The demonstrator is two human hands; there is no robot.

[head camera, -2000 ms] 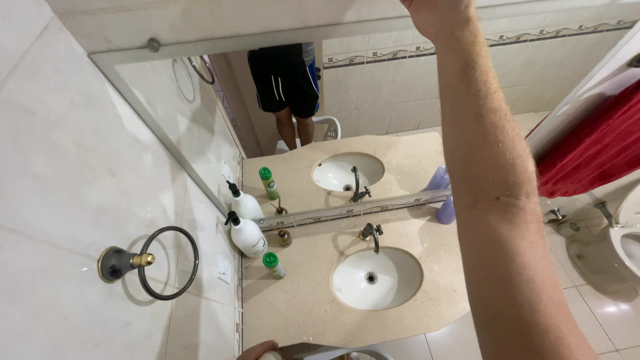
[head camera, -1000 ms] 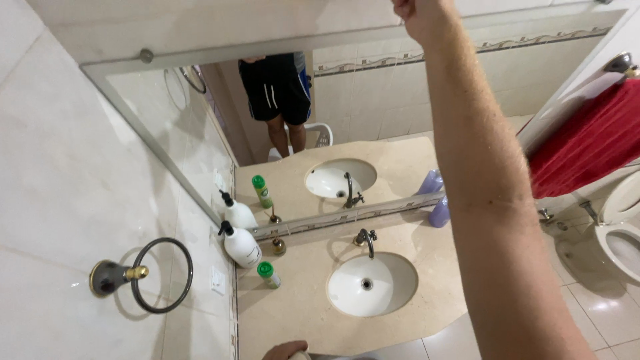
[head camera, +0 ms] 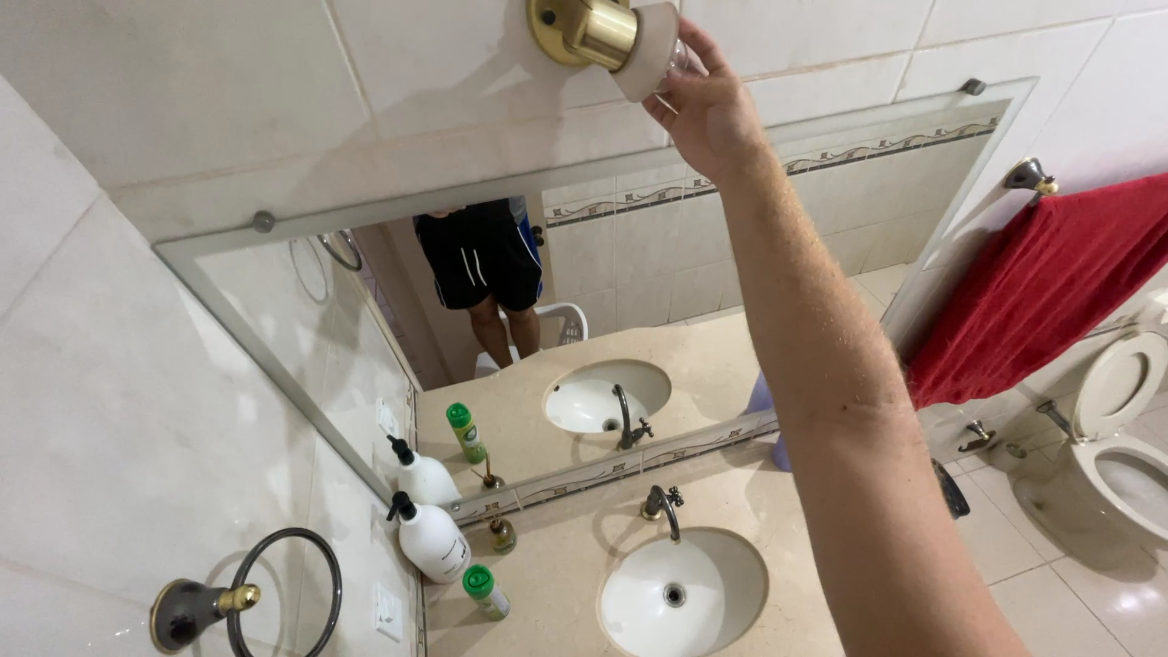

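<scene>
My right hand [head camera: 707, 100] reaches up to a brass wall lamp [head camera: 602, 35] above the mirror. Its fingers are around a clear glass bulb or cover [head camera: 680, 62] at the open end of the lamp's pale ring-shaped collar [head camera: 646, 53]; the fingers partly hide the glass. The lamp's round brass base sits against the tiled wall. My left hand is out of view.
Below is a wall mirror [head camera: 657, 301], then a stone counter [head camera: 547, 602] with an oval sink [head camera: 684, 593], faucet [head camera: 662, 511], white pump bottle [head camera: 433, 538], and green-capped can [head camera: 485, 591]. A towel ring [head camera: 287, 593] is left; a red towel [head camera: 1049, 283] and toilet [head camera: 1122, 474] are right.
The view has tilted up, bringing the lamp and my right hand's fingers into sight. The hand at the counter's front edge one second ago is no longer visible.
</scene>
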